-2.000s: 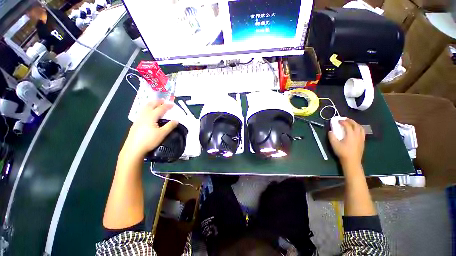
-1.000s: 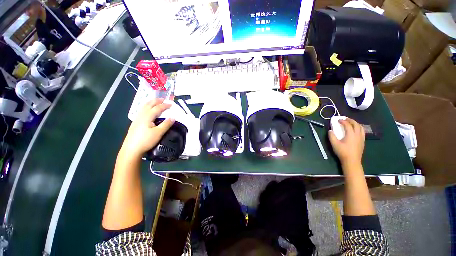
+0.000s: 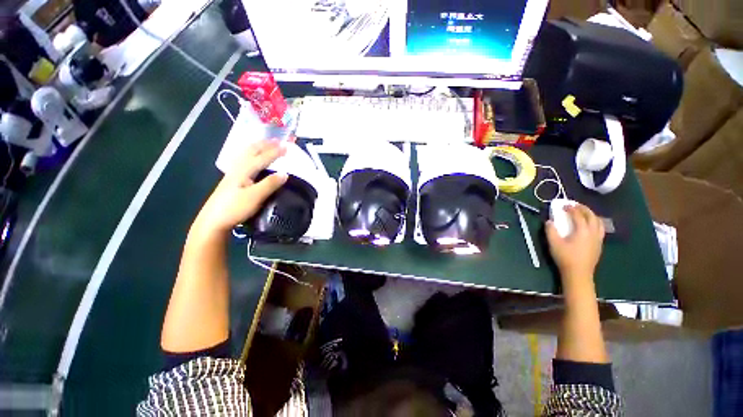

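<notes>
Three white dome cameras with glossy black balls stand in a row at the bench's front edge: the left camera [image 3: 287,213], the middle camera [image 3: 373,205] and the right camera [image 3: 458,210]. My left hand [image 3: 242,189] rests over the left camera's upper left side, thumb on its black ball, and covers part of its hood. My right hand [image 3: 577,238] is on the white mouse [image 3: 561,217], right of the cameras. The monitor [image 3: 391,41] shows camera pictures and a blue window with white characters.
A keyboard [image 3: 383,120] lies below the monitor. A red-and-white packet [image 3: 263,96] stands behind the left camera. Yellow tape roll [image 3: 525,169], thin grey stick [image 3: 527,234], small open box [image 3: 510,114] and black printer [image 3: 607,69] are to the right. A conveyor [image 3: 122,175] curves at left.
The view has tilted slightly and shifted, so the bench items appear moved right. The picture on the monitor differs. Both hands keep their places on the left camera and the mouse.
</notes>
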